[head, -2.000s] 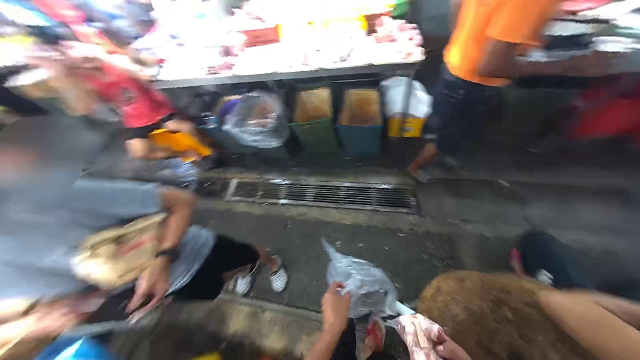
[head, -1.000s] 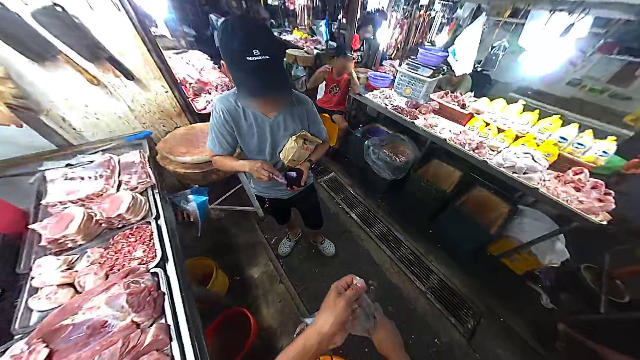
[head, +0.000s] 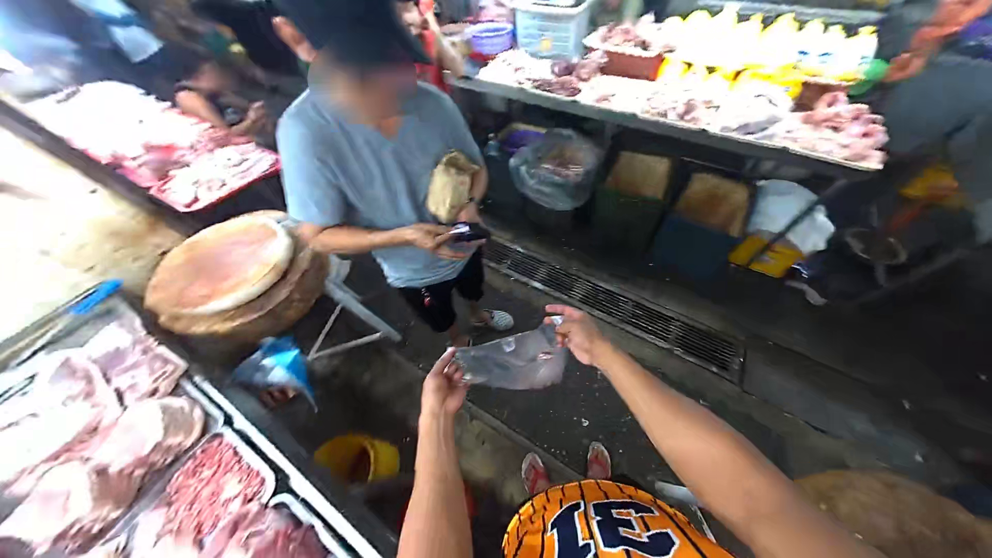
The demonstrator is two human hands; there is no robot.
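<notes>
A clear plastic bag (head: 515, 360) stretches between my two hands at about waist height, with something pale inside its lower right part. My left hand (head: 444, 380) grips the bag's left end between thumb and fingers. The right end is pinched by my right hand (head: 572, 332). Beyond the bag stands a person in a grey-blue T-shirt (head: 372, 167) and dark cap, who holds a small dark item (head: 469, 231) and has a brown paper bag (head: 451, 186) under one arm.
Trays of meat (head: 217, 473) lie on the counter at the left. Past it are a round wooden chopping block (head: 232, 267), a yellow bucket (head: 358, 457) and a blue plastic bag (head: 275, 368). A floor grate (head: 620, 310) runs below the opposite meat stall (head: 697, 128).
The bag, held bunched in my hands one second ago, is now spread between them, with my hands farther apart. The view has swung widely over the two seconds.
</notes>
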